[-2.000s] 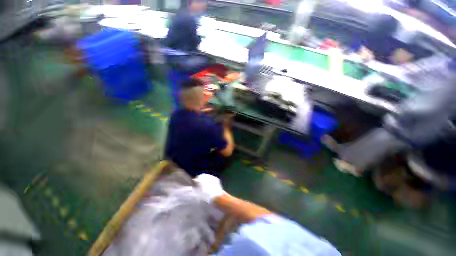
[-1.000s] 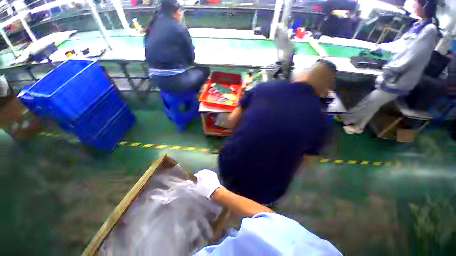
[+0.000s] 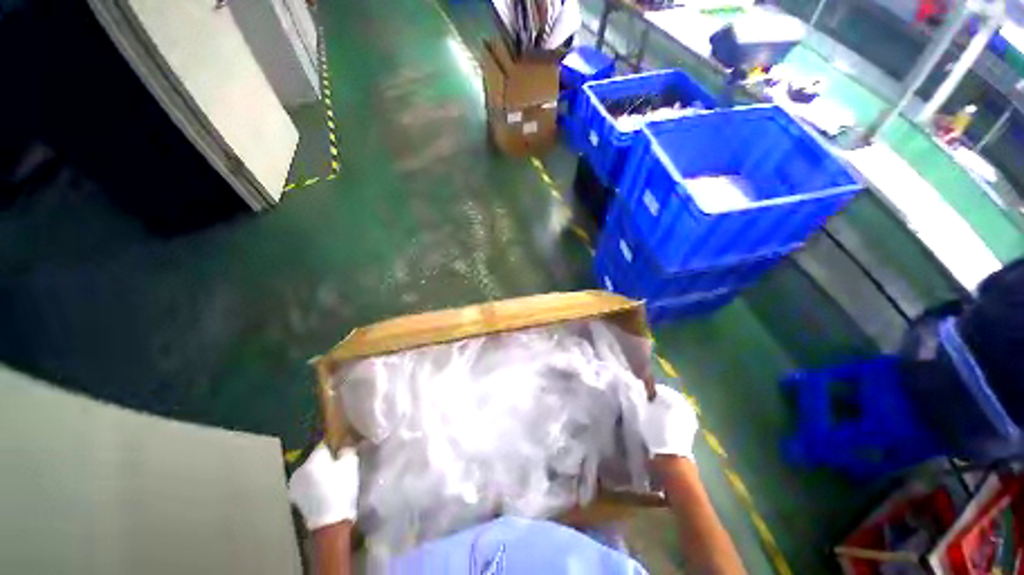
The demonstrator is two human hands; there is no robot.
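A brown open-top cardboard box (image 3: 483,321) is held against my body at the bottom middle. It is full of crumpled clear plastic bags (image 3: 494,416). My left hand (image 3: 326,485), in a white knit glove, grips the box's left side. My right hand (image 3: 670,422), also gloved in white, grips its right side. The fingertips of both hands are partly hidden at the box walls.
Stacked blue totes (image 3: 730,242) stand ahead right, with a carton of upright flat scraps (image 3: 522,101) beyond. A blue stool (image 3: 848,413), a seated person (image 3: 999,348) and red trays are at the right. A pale cabinet (image 3: 146,483) is close on the left. Yellow-black tape marks the green floor.
The view has turned left, away from the person in dark blue, towards the aisle. The blue totes now show on the right. My left hand has come into view on the box.
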